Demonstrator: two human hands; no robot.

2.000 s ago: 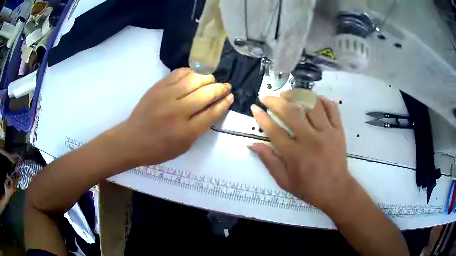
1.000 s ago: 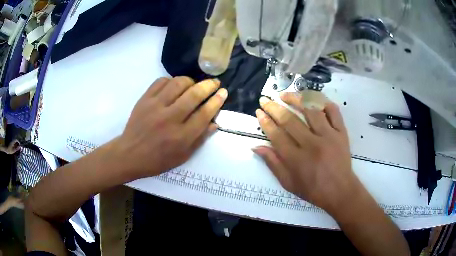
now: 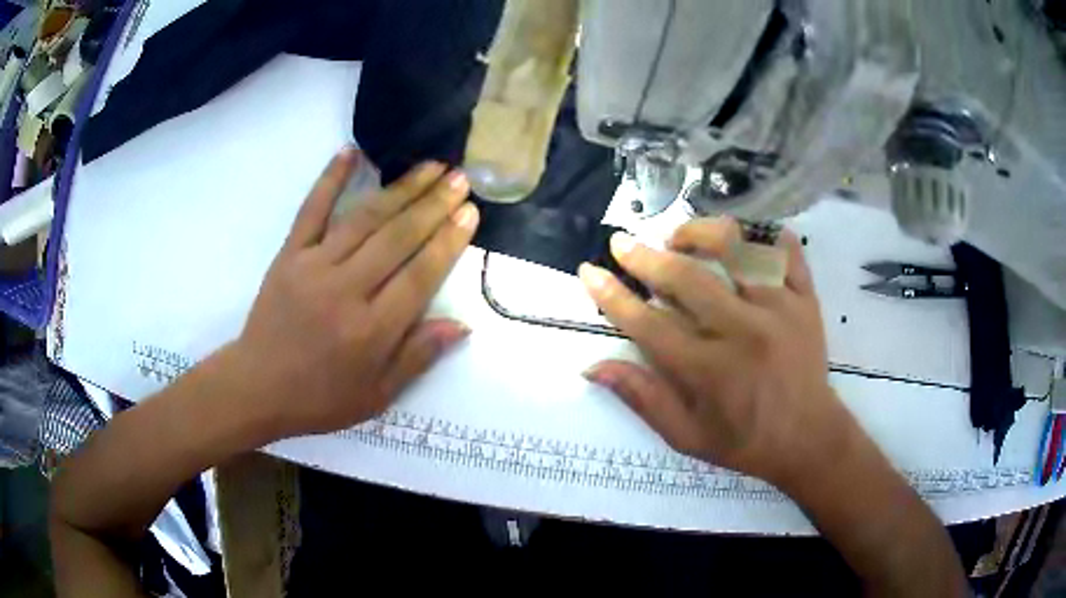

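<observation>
A dark garment piece [image 3: 549, 222] lies flat on the white table, left of and under the presser foot [image 3: 655, 175]. My left hand [image 3: 339, 304] lies on its left front edge, fingers spread, fingertips on the cloth. My right hand [image 3: 731, 350] rests in front of the presser foot, with its index and middle fingertips at the cloth's right front corner. The fingers press from above; whether they pinch the edge is hidden. The lamp-like yellowish tube [image 3: 520, 105] hangs over the cloth and covers part of it.
The white machine head [image 3: 748, 70] fills the upper right. Thread snips [image 3: 912, 280] and dark fabric strips [image 3: 991, 350] lie at right. A printed ruler [image 3: 526, 453] runs along the front edge. A blue-purple basket [image 3: 59, 257] with cones stands at left. A cardboard box [image 3: 255, 526] is below.
My left hand has slid left along the cloth and its fingers have spread. My right hand stays almost in place. The machine head appears larger and further right in view.
</observation>
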